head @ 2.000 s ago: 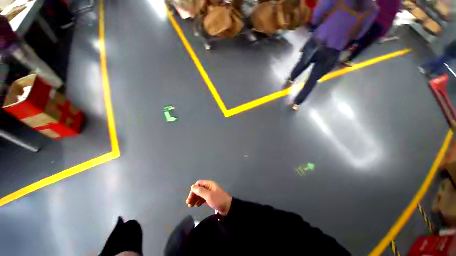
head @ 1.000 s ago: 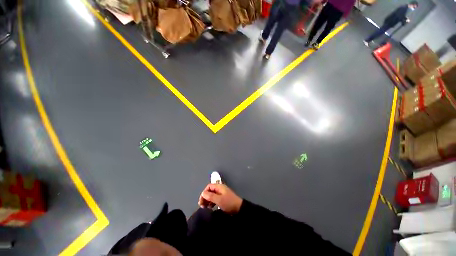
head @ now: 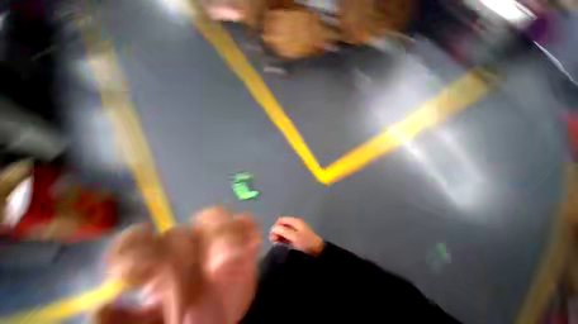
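Observation:
My right hand [head: 296, 235] is in front of my body at the lower middle, below a dark sleeve. Its fingers are curled in and nothing shows in them. My left hand [head: 196, 272] is large and strongly blurred at the lower left, close to the camera; its finger shape and anything in it cannot be made out. Nearest in front is the grey floor [head: 279, 171] with a yellow corner line [head: 326, 176] and a green mark [head: 244, 186].
Blurred brown bags [head: 295, 31] are at the top middle. A red-and-brown carton [head: 70, 202] is at the left. Another yellow line [head: 136, 145] runs down the left side. A faint green mark [head: 439, 254] is at the lower right. The upper right is too blurred to read.
The view has swung left, bringing the carton further in and moving the floor corner right. My left hand has come up into view, large and blurred. My right hand stays low, fingers curled.

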